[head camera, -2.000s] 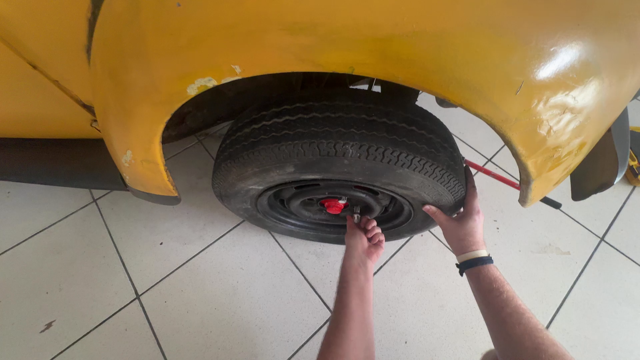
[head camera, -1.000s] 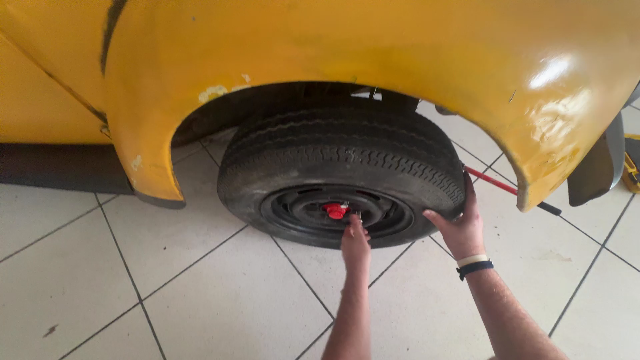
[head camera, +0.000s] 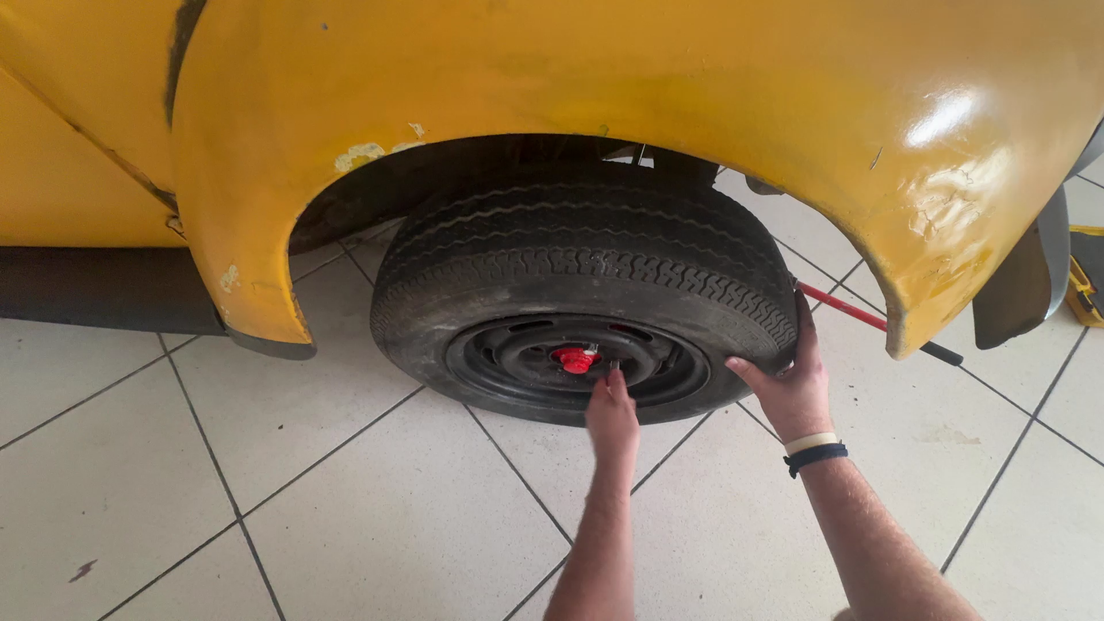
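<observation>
A car wheel with a black rubber tire (head camera: 552, 289) and a black steel rim (head camera: 483, 354) sits under a yellow fender (head camera: 552, 78). At its centre is a red hub part (head camera: 576, 359). My left hand (head camera: 613, 414) has its fingertips around a small metal wheel bolt (head camera: 614, 366) on the rim, just right of the red hub. Against the tire's right side rests my right hand (head camera: 793, 388), thumb on the sidewall and fingers around the tread, partly hidden behind it. Two bands circle the right wrist.
A red bar with a black end (head camera: 841, 306) extends from behind the tire, passing behind the fender's edge. A dark running board (head camera: 103, 289) lies at the left. At the right edge is a yellow and black object (head camera: 1087, 276). Light floor tiles (head camera: 371, 517) lie below the car.
My left hand has shifted its fingers slightly at the rim, staying near the same spot beside the red hub. The right hand keeps its place on the tire.
</observation>
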